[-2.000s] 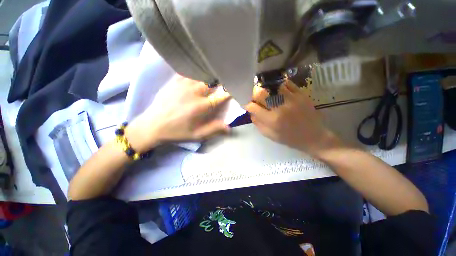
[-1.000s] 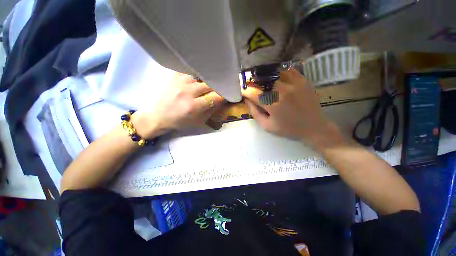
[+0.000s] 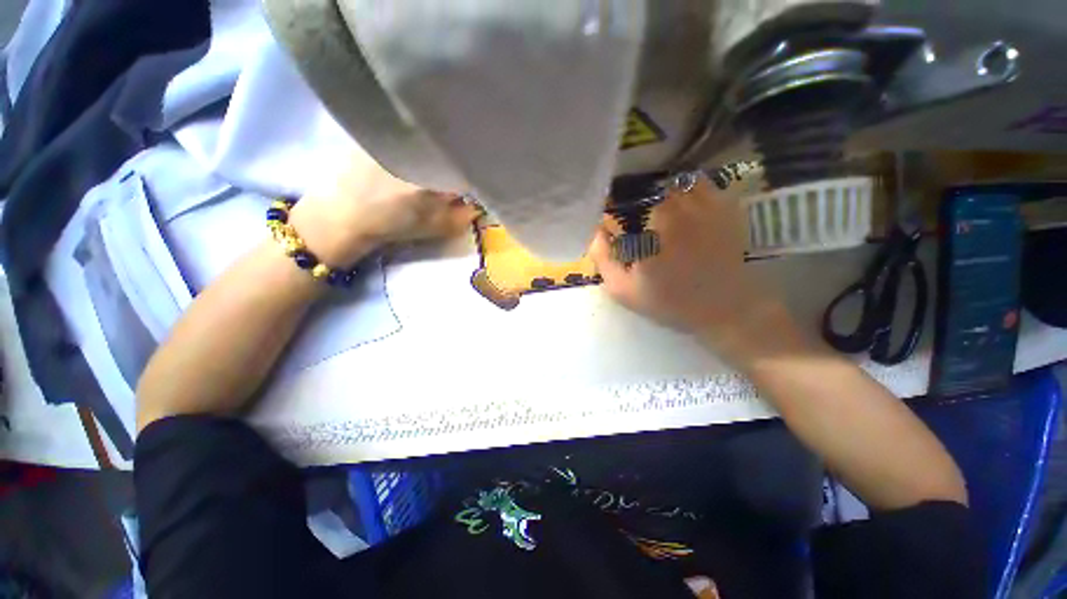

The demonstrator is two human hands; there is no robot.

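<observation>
The cream sewing machine head (image 3: 503, 117) fills the top middle and hides the needle area. My left hand (image 3: 380, 211) is just left of the head, with its fingertips partly behind it, at the edge of the light grey-blue panel (image 3: 263, 129). My right hand (image 3: 685, 257) is beside the presser area, its fingers partly hidden by the machine's knurled screw; I cannot tell what it holds. The lit, yellowed machine bed plate (image 3: 532, 267) shows between my hands. A panel with a patch pocket (image 3: 164, 252) lies under and beside my left forearm.
Dark fabric (image 3: 105, 94) lies heaped at the upper left. Black-handled scissors (image 3: 883, 298) and a smartphone (image 3: 979, 287) lie on the right. A printed ruler (image 3: 515, 412) runs along the front table edge. Blue crates (image 3: 398, 497) are below the table.
The light cloth has moved left from between my hands, uncovering the yellowed plate. My left hand has drawn back left. My right hand stays near the presser area.
</observation>
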